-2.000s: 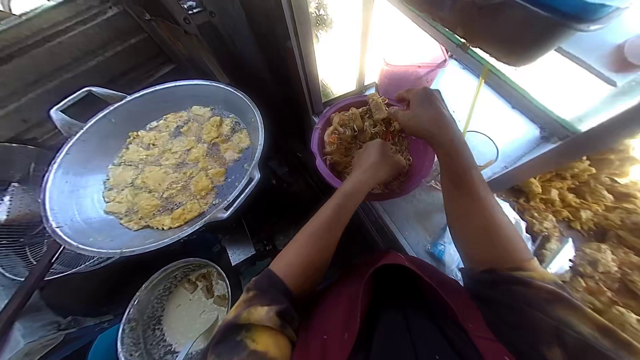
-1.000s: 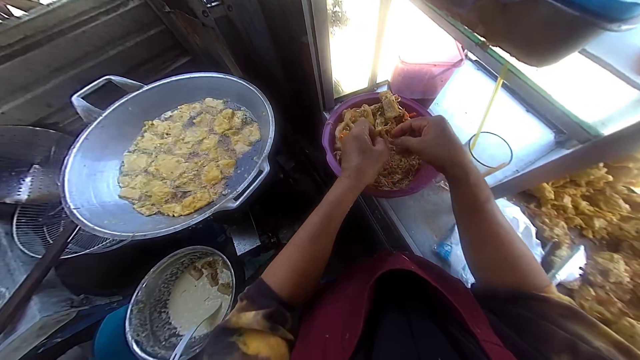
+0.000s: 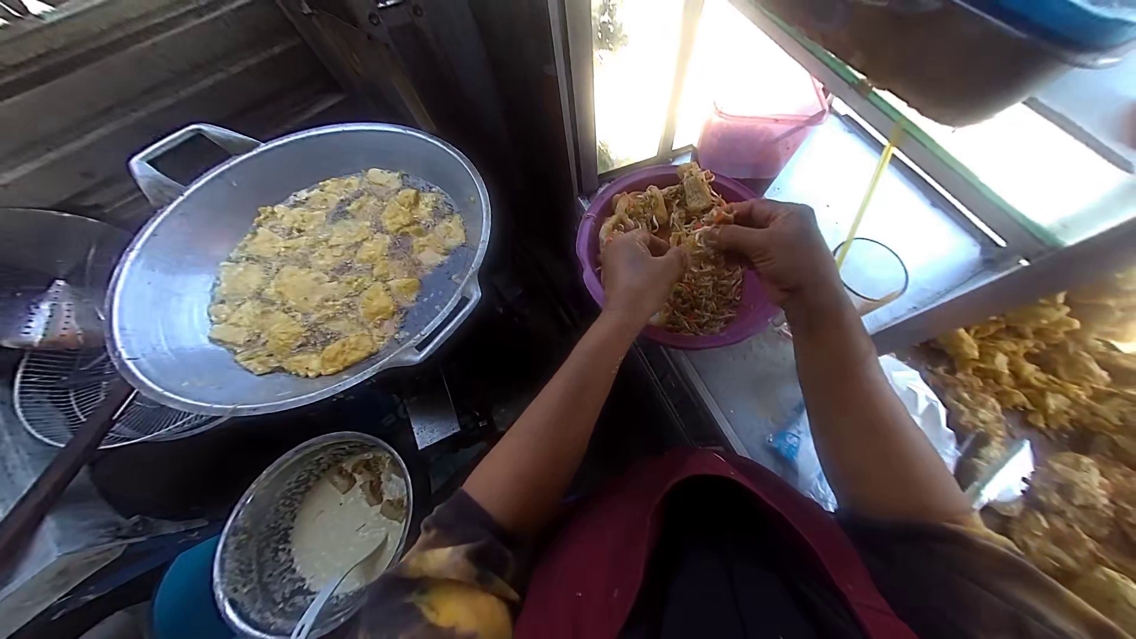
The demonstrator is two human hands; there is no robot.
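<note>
Both my hands are over a purple plastic bowl (image 3: 753, 318) of shredded vegetables and bean sprouts (image 3: 701, 293). My left hand (image 3: 641, 271) is at the bowl's left part, its fingertips pinched close to the food; what lies between them is hard to make out. Opposite it, my right hand (image 3: 781, 247) pinches at a bit of the vegetable mix near the right rim. A piece of fried tofu (image 3: 698, 188) rests on top of the mix, just beyond my fingers.
At left, a large metal wok (image 3: 160, 293) holds battered fritters (image 3: 311, 284) frying in oil. Below it stands a metal bowl (image 3: 232, 541) of batter with a spoon (image 3: 324, 603). Fried fritters (image 3: 1056, 364) are piled at right, near a glass (image 3: 874, 271) and a pink container (image 3: 754, 142).
My left hand, deep in the vegetable mix two seconds ago, has come up beside my right hand. My right hand has moved down from the tofu piece at the far rim.
</note>
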